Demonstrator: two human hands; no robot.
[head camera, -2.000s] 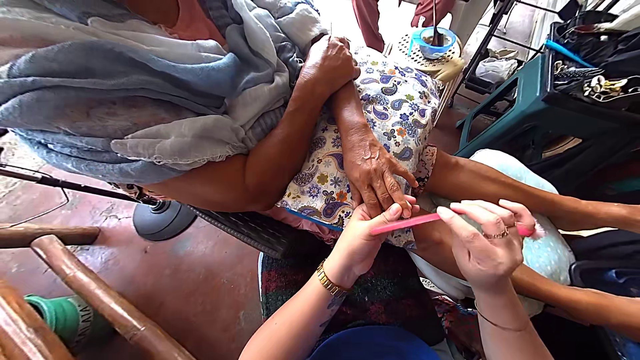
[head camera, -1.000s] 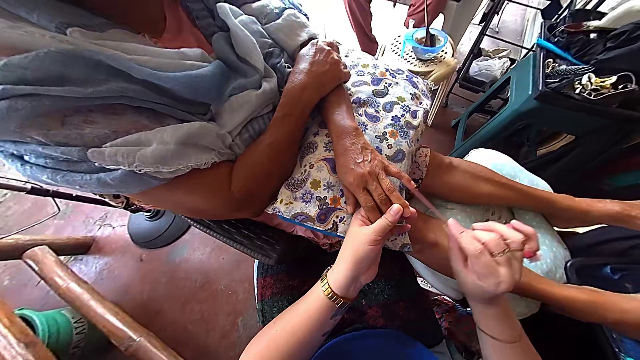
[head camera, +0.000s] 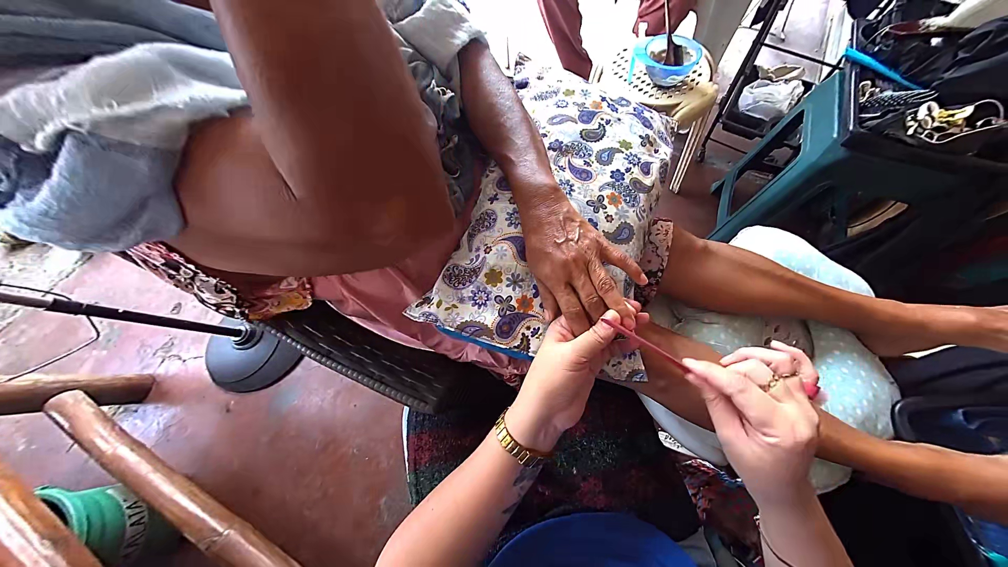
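My left hand (head camera: 571, 362), with a gold-coloured bracelet at its wrist, holds a finger of another person's hand (head camera: 571, 256). That hand lies palm down on a paisley-patterned pillow (head camera: 504, 276) in the person's lap. Pinched in my right hand (head camera: 764, 409) is a thin pink nail file (head camera: 650, 346), its far end at the held fingertip, by my left thumb. Whether the file touches the nail cannot be made out. My right hand wears a ring and is just right of my left hand.
A blue bowl (head camera: 669, 59) stands on a perforated stool (head camera: 630, 83) at the back. Right of it is a green plastic stool (head camera: 760, 177) with a loaded tray. The person's legs cross by a dotted pale cushion (head camera: 854, 370). A blue basin (head camera: 591, 543) is at the bottom, bamboo poles (head camera: 150, 472) lower left.
The person's other arm has come up off the first forearm, its elbow now bent over the upper left. The pink file, blurred a second ago, now shows clearly between my hands.
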